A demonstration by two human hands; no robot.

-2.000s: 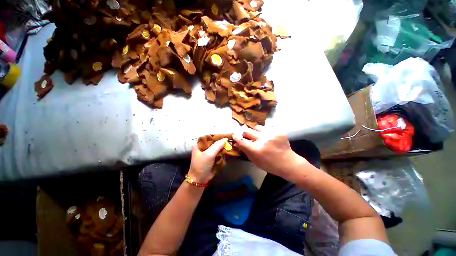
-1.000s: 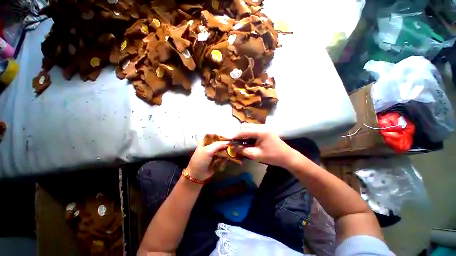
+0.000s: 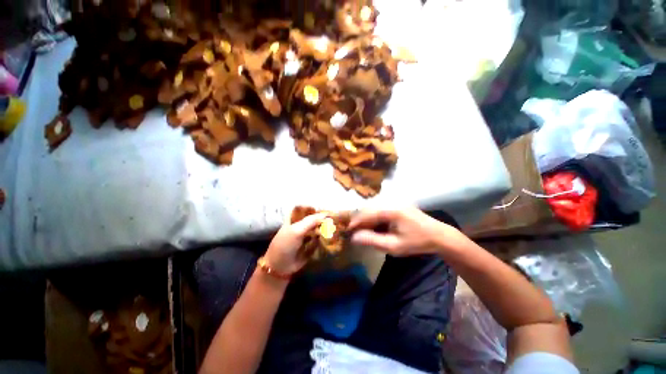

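Observation:
My left hand (image 3: 290,244) holds a bunch of brown felt pieces (image 3: 321,238) over my lap, just in front of the table edge. A yellowish-white spot shows on the top piece. My right hand (image 3: 391,232) is at the right side of the bunch, with its fingers curled. It is blurred, and I cannot tell whether a small tool is in its fingers. The large work heap (image 3: 226,95) of brown pieces with white and yellow spots lies on the table. One piece (image 3: 58,131) lies at its left edge.
The pale-covered table (image 3: 109,197) is in front of me. An open carton (image 3: 172,314) with brown pieces stands at lower left. At right are a brown box (image 3: 520,172), a red bundle (image 3: 570,200) and plastic bags (image 3: 595,131). A blue thing (image 3: 337,299) shows between my legs.
The dark tool seen in my right fingers one second ago no longer shows clearly. The bunch is turned, with a pale spot facing up. The view has shifted slightly.

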